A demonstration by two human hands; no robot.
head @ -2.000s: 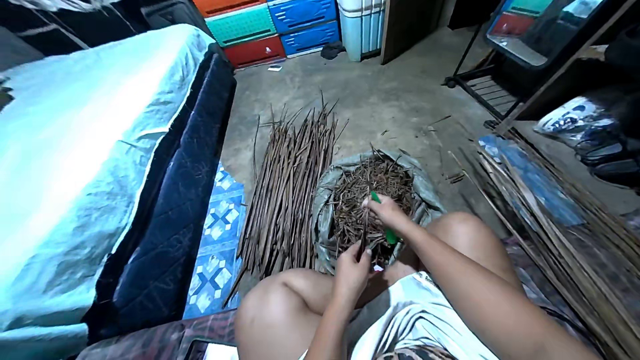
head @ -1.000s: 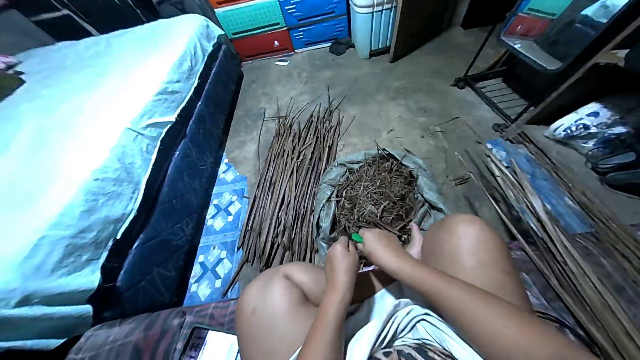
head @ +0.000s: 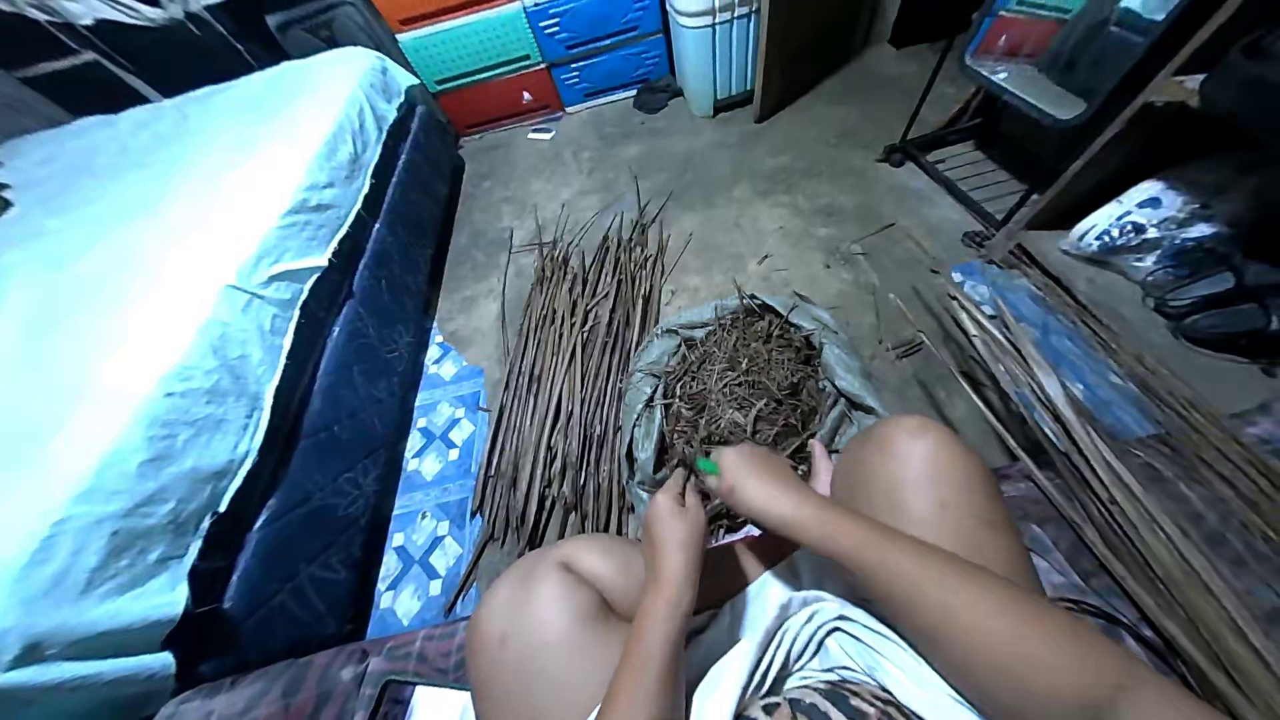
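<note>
My right hand (head: 750,482) is closed around a tool with a green handle (head: 707,466); its working end is hidden. Close beside it, my left hand (head: 676,505) pinches a thin brown stalk, of which little shows. Both hands are over the near edge of an open woven sack (head: 645,400) with a rolled rim. Short dry brown scraps (head: 755,375) fill the sack. Left of it, long dry brown stalks (head: 570,390) lie in a bundle on the floor.
A mattress (head: 340,400) stands at the left, beside blue patterned floor covering (head: 430,480). Long pale stalks (head: 1080,430) lie at the right, near black shoes (head: 1220,300). Plastic drawers (head: 500,95) and a wheeled rack (head: 960,180) stand farther back. A phone (head: 420,700) is at the near left.
The right hand with the green-handled tool has come down and nearer to the left hand since the earliest frame. The two hands remain close together over the sack's near edge.
</note>
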